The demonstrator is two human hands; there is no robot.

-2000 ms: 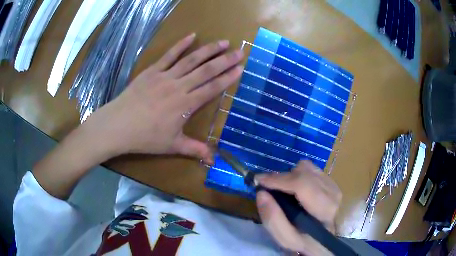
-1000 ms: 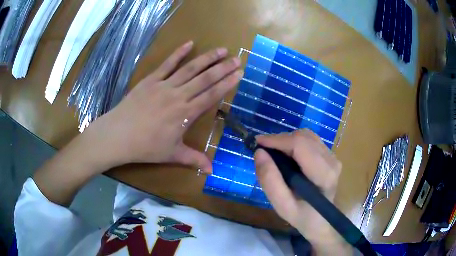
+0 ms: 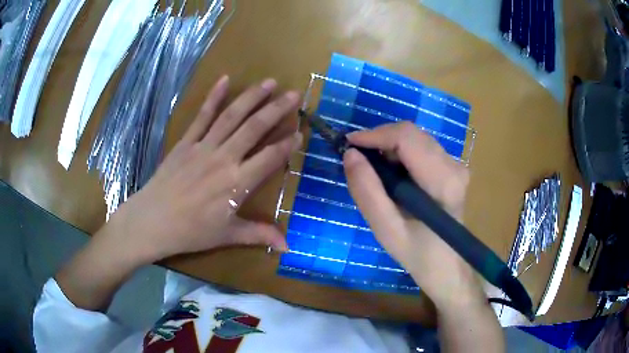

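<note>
A blue solar cell assembly [image 3: 324, 227] with parallel silver lines lies on the tabletop, slightly turned. A thin bus ribbon [image 3: 283, 189] runs along its left edge. My left hand [image 3: 207, 176] lies flat, palm down, left of the assembly, fingers apart; its thumb tip and fingertips are at the ribbon. My right hand [image 3: 414, 179] holds the black soldering iron [image 3: 441, 217] like a pen over the assembly and covers part of it. The iron's metal tip is at the left ribbon, near my left fingertips.
White strips [image 3: 93, 79] and a long silver ribbon pile [image 3: 141, 96] lie at left. A short ribbon pile [image 3: 536, 220], a white strip [image 3: 560, 251] and a black holder [image 3: 607, 255] are at right. Dark loose cells [image 3: 527, 31] and a grey round device [image 3: 598, 131] are at back right.
The iron and my right hand have moved up along the assembly's left edge. The assembly and my left hand have shifted slightly left and down in view.
</note>
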